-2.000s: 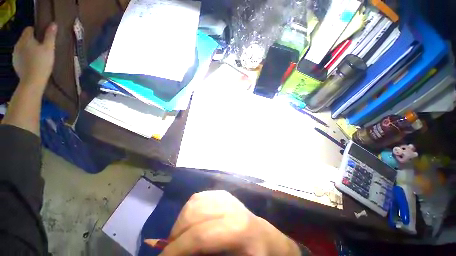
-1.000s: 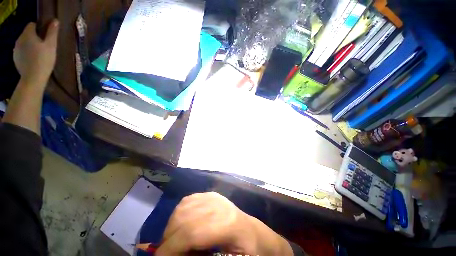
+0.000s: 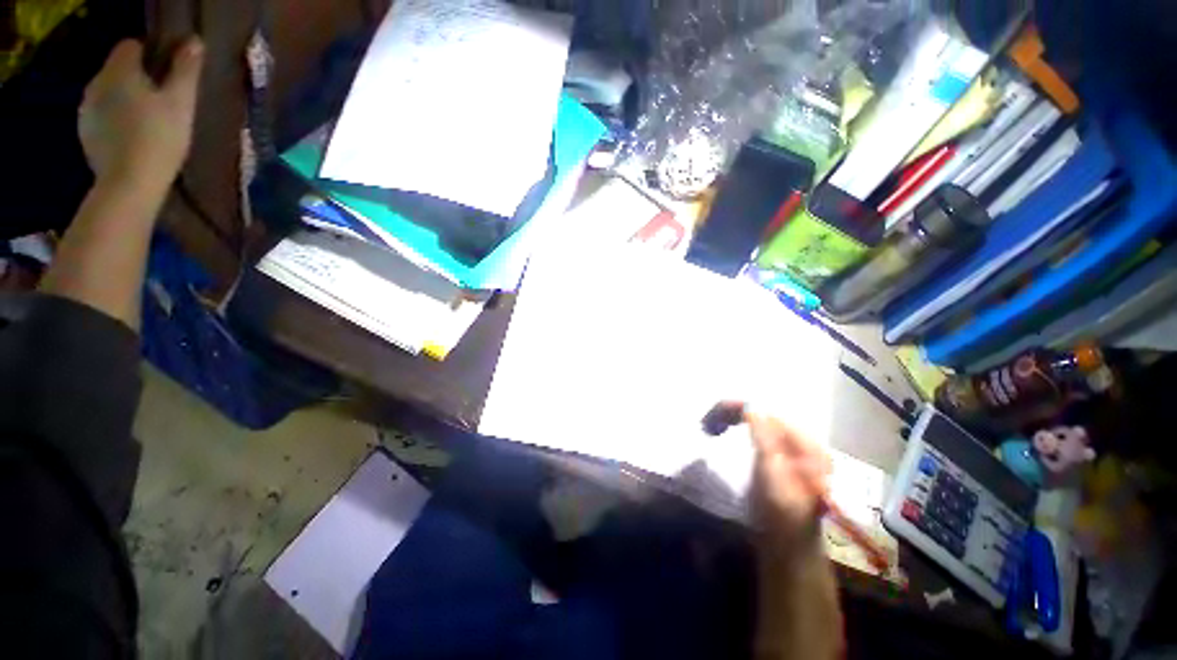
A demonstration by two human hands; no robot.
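Large glaring white paper sheets lie at the desk centre, their writing washed out. My right hand is over their lower right part, blurred, with a thin red-brown pencil held in it and pointing to the lower right. A small dark thing shows at its fingertips; I cannot tell what it is. My left hand grips the edge of a dark brown panel at the far left. A light grey calculator lies right of the sheets.
A handwritten sheet lies on a teal folder at the back left. Behind the sheets stand a black rectangle, a dark tumbler and files. A brown bottle, a figurine and a blue stapler are right.
My right hand has moved up and right from the bottom edge onto the sheets, with the pencil still in it. The view has shifted slightly. My left hand stays on the panel.
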